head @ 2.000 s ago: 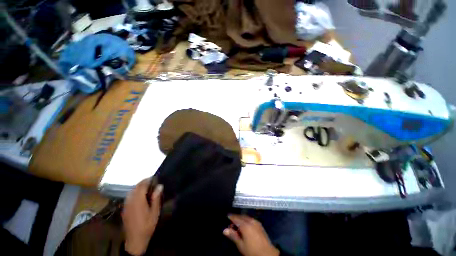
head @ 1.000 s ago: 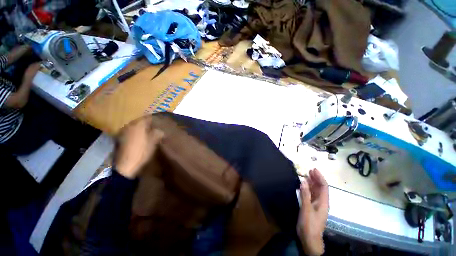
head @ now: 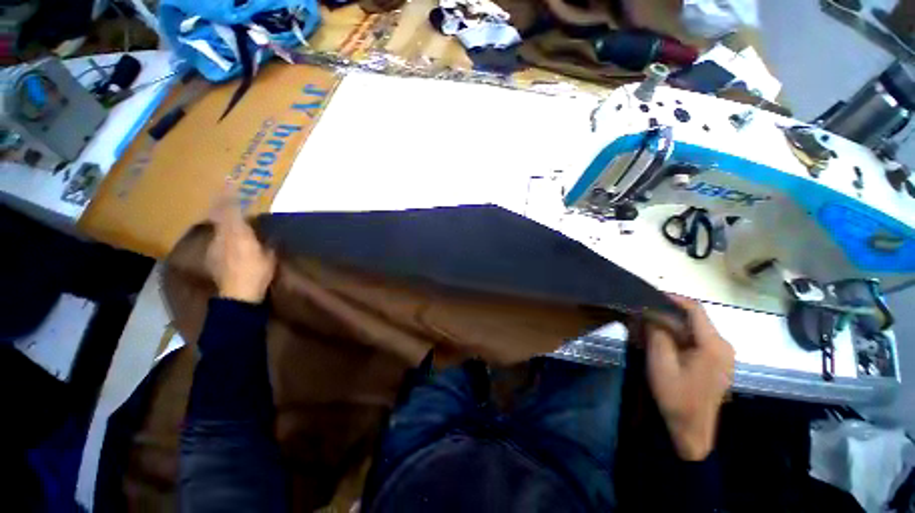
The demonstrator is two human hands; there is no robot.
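A large brown fabric panel [head: 331, 376] with a black panel [head: 441, 245] along its upper side stretches between my hands, over the table's front edge and above my lap. My left hand [head: 241, 263] holds the cloth at its left end. My right hand [head: 690, 366] grips the right corner of the black panel. The black cloth's upper edge lies over the white machine table [head: 401, 140]. The rounded olive-brown piece does not show.
A white and blue JACK sewing machine [head: 742, 190] stands at the right, with black-handled snips [head: 688, 231] under its arm. A tools tray [head: 873, 351] is at the right end. Brown cardboard [head: 221, 150], a blue bag [head: 226, 35] and scraps [head: 482, 25] lie left and behind.
The cloth has been turned and spread sideways; the black panel is now drawn taut. My right hand went from open to gripping its corner. The view has shifted, and the neighbouring worker's arms are out of view.
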